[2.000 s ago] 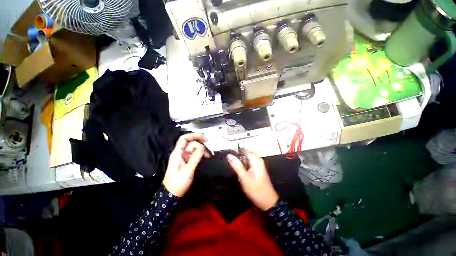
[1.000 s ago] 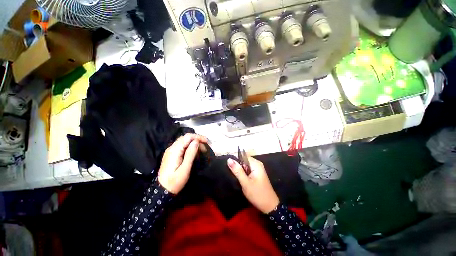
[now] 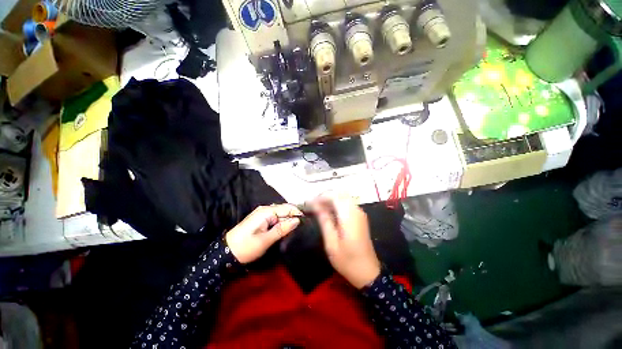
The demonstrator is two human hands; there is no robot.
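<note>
A black garment (image 3: 170, 153) lies in a heap on the table left of the machine and runs down over the lap. My left hand (image 3: 264, 232) pinches a bit of its edge between thumb and fingertips. My right hand (image 3: 344, 238) is just right of it over the black cloth, blurred, its fingertips near the left fingertips. Whether the dark snips are still in my right hand cannot be seen clearly.
The overlock machine (image 3: 354, 109) stands ahead, with red thread (image 3: 397, 184) hanging at the table's front edge. A green floral pad (image 3: 511, 99) and green flask (image 3: 563, 44) are at right. A cardboard box (image 3: 68, 61) with spools and a fan (image 3: 112, 8) are upper left.
My left hand has moved right and now pinches the edge nearer the lap's middle. My right hand has risen towards it; the snips seen in it earlier no longer show clearly. The view has shifted slightly.
</note>
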